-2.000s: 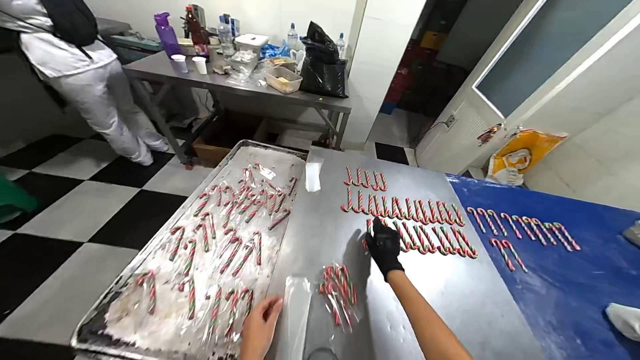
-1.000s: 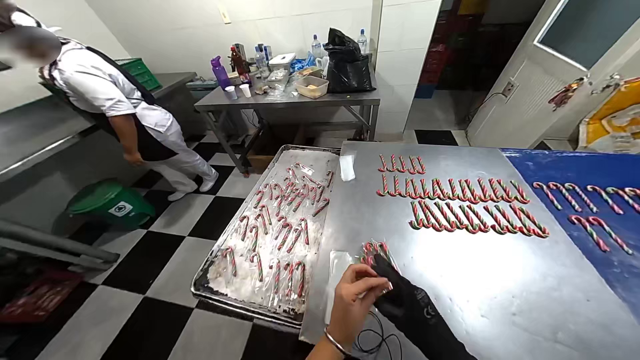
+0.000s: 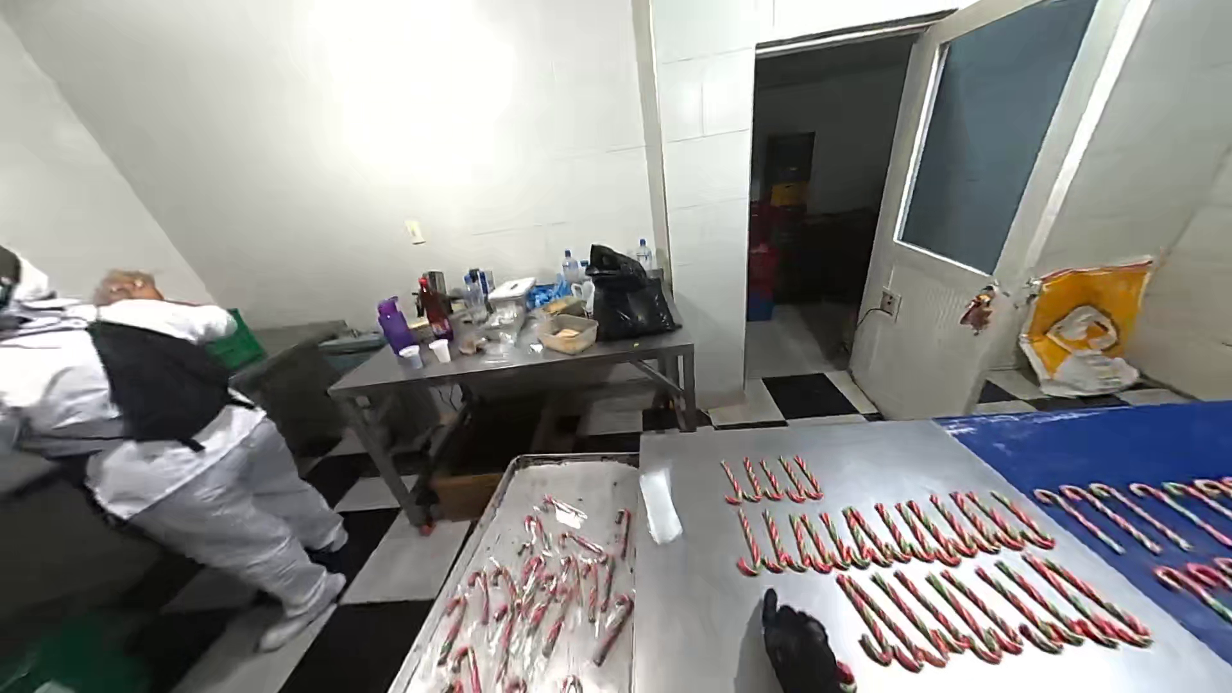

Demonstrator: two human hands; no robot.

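Observation:
My right hand point(image 3: 804, 645), in a black glove, is at the bottom edge, by the left end of the nearest row of candy canes point(image 3: 948, 616) on the steel table. A bit of red candy cane point(image 3: 847, 677) shows at its side; whether the fingers hold it is hidden. Farther back lie a longer row of red, green and white candy canes point(image 3: 890, 534) and a short row point(image 3: 770, 479). Left of the table, clear-wrapped candy canes point(image 3: 539, 587) are heaped on a metal tray point(image 3: 496, 496). My left hand is out of view.
White strips point(image 3: 659, 505) lie at the steel table's left edge point(image 3: 643, 462). More canes point(image 3: 1116, 515) rest on a blue surface point(image 3: 1088, 438) at right. Behind stands a side table point(image 3: 500, 361) with bottles and a black bag point(image 3: 626, 298). A person point(image 3: 183, 414) leans over a counter at left.
My left hand has left the view, which has tilted up. My right hand has moved from beside my left hand to near the nearest row. The person at left now bends toward the counter.

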